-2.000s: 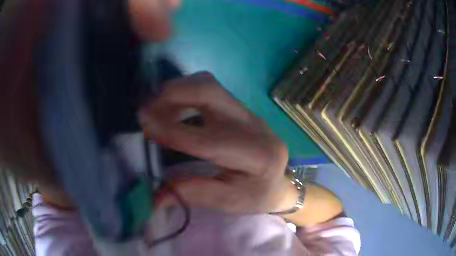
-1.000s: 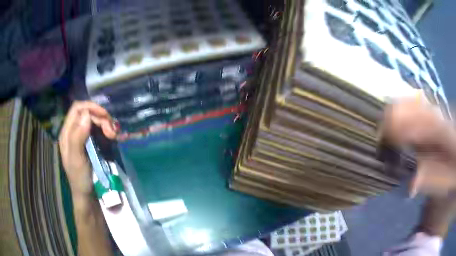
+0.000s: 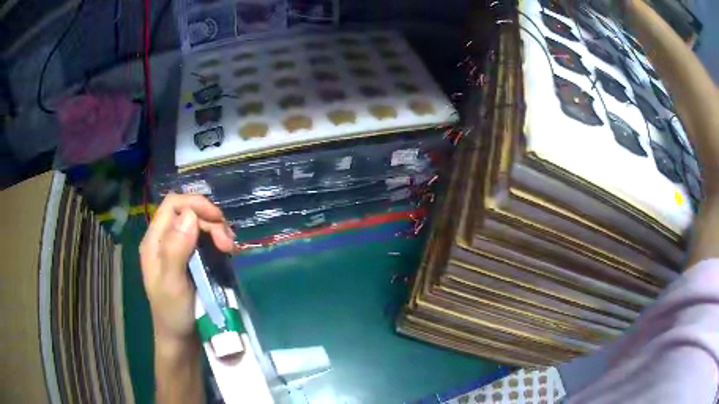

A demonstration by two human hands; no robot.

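Observation:
My left hand (image 3: 177, 245) is at the left, its fingers curled round the far end of a long pale and black fixture (image 3: 240, 377). The fixture bears a grey lever (image 3: 206, 288), a green band (image 3: 206, 325) and a white end block (image 3: 228, 344). My right forearm (image 3: 678, 63) reaches up along the right edge; the hand is beyond the top edge. Beside it, a loaded foam tray (image 3: 544, 130) with black wired parts (image 3: 578, 100) tops a leaning tray stack (image 3: 544, 260).
A mostly unfilled foam tray (image 3: 315, 130) with a few black parts at its left lies on a film-wrapped stack (image 3: 323, 173) behind the green mat (image 3: 331, 292). Board-backed trays (image 3: 25, 276) stand left. A white block (image 3: 301, 361) is right of the fixture. A perforated sheet (image 3: 512, 388) is low.
Two seconds ago my right hand was close in front, over the fixture. One second ago it was blurred beside the stack; now it has passed out of the top. My left hand keeps its place on the fixture.

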